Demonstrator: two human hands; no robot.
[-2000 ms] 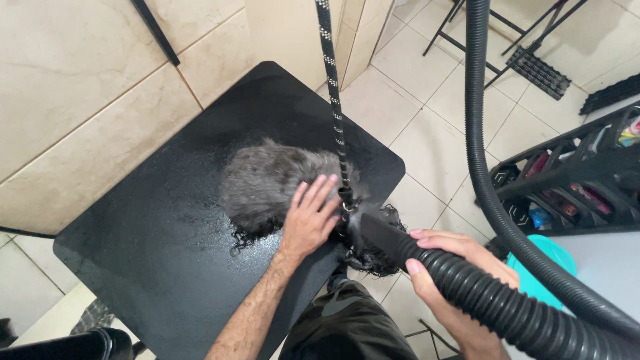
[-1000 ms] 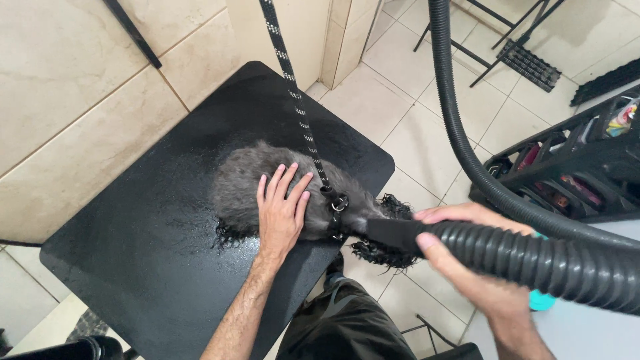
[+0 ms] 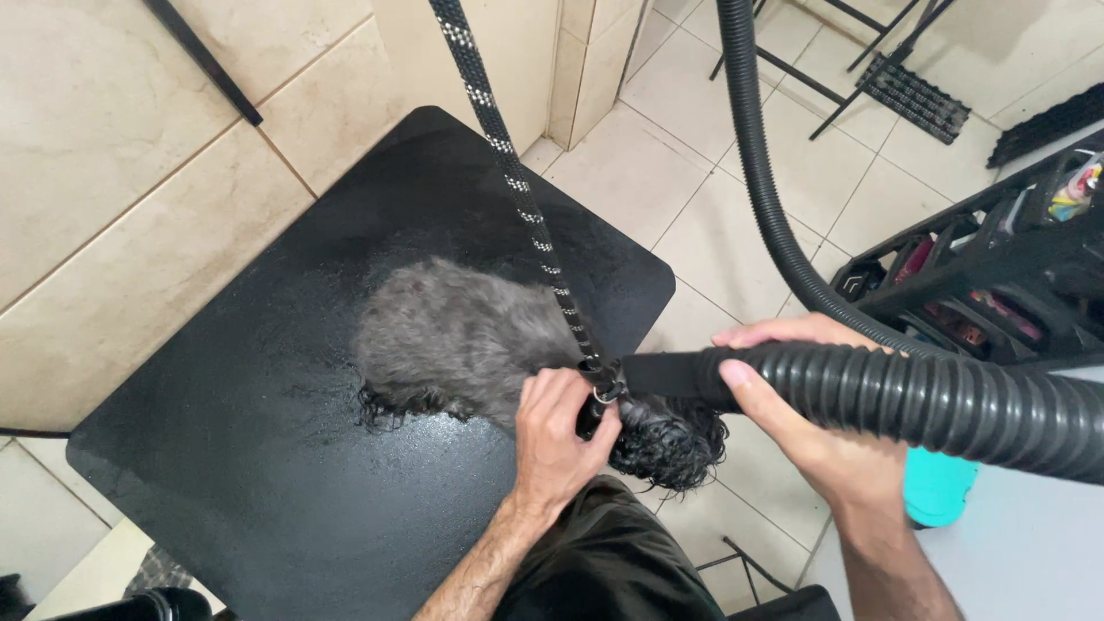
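A small grey dog with a wet, curly black head is on a black grooming table. From above, a black braided tether with pale flecks runs down to a collar and metal ring at its neck. My left hand grips the collar, thumb and fingers close to the ring. In my right hand is the end of a black ribbed dryer hose; its flat nozzle points at the dog's neck, just above the head.
A thinner black hose arches down on the right. Beside it stands a black rack with assorted items, near a turquoise object and a pale surface. A tiled wall borders the table's upper left. Metal stand legs are on the tiled floor.
My left hand has moved from the dog's back to the collar at its neck. The nozzle stays near the neck and head in my right hand.
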